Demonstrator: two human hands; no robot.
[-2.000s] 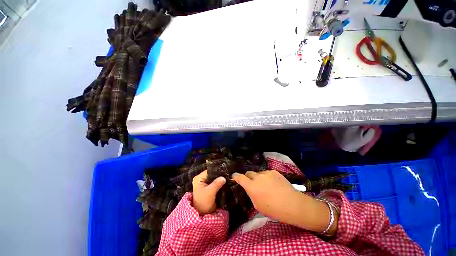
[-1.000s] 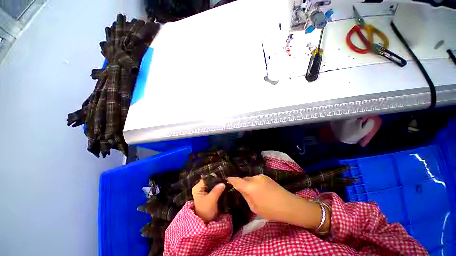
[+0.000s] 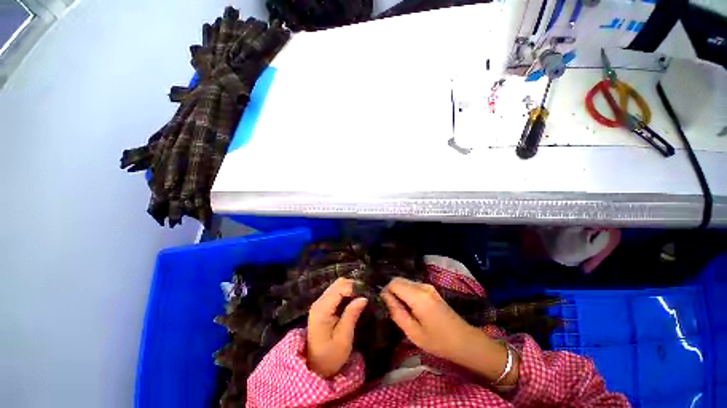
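Dark plaid fabric strips point(image 3: 319, 275) lie gathered on the wearer's lap and over the left blue bin, with pointed ends at its left and more ends reaching right. My left hand point(image 3: 336, 325) pinches dark plaid fabric between thumb and fingers. My right hand point(image 3: 426, 315) is just right of it, fingertips on the same dark fabric; the exact piece between the hands is too dark to make out. A small white patch point(image 3: 232, 288) shows on the strips at the left.
The white machine table point(image 3: 351, 119) has a ruler-marked front edge. A plaid bundle point(image 3: 195, 127) hangs over its left edge beside a blue sheet point(image 3: 253, 107). A screwdriver point(image 3: 532, 134), scissors point(image 3: 620, 103) and the sewing machine point(image 3: 614, 28) stand right. Blue bins point(image 3: 187, 319) flank the lap.
The view has shifted slightly. My right hand has drawn a little away from my left hand, leaving a small gap, and its fingers are more bent. The fabric stays on the lap.
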